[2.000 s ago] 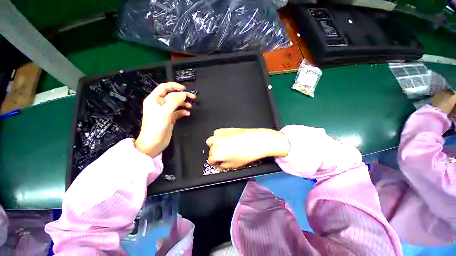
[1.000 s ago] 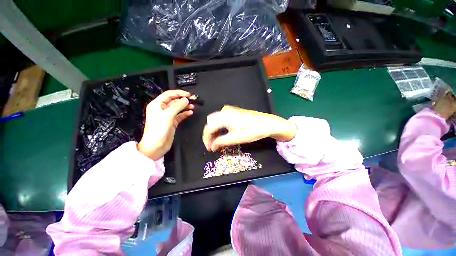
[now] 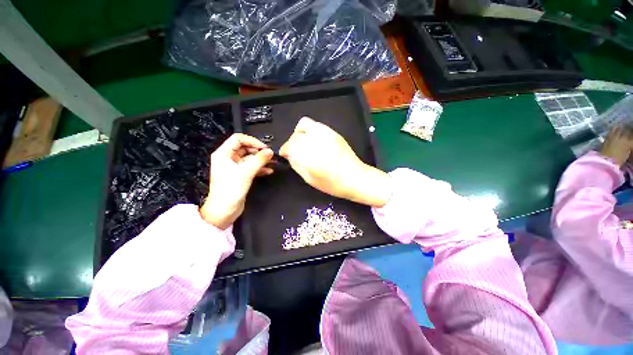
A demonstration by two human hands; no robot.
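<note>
My left hand (image 3: 236,173) pinches a small black plastic part (image 3: 280,159) between thumb and fingertips over the right compartment of the divided black tray (image 3: 371,128). My right hand (image 3: 323,158) has its fingertips closed at the right end of that part; whether a tiny insert is between them is too small to tell. A pale pile of tiny inserts (image 3: 321,229) lies at the near end of the right compartment. A heap of black plastic parts (image 3: 156,156) fills the left compartment. A small group of black parts (image 3: 258,114) sits at the far left corner of the right compartment.
A large clear bag of black parts (image 3: 277,41) lies behind the tray on an orange-brown board (image 3: 392,90). A small zip bag (image 3: 422,118) and a black case (image 3: 500,55) are to the right. A neighbouring person's hand (image 3: 616,144) is by clear gridded sheets (image 3: 566,114) at far right.
My right hand has moved from the pale pile up and away to my left hand, leaving the pile uncovered. My left hand has moved slightly right and nearer, still with the black part.
</note>
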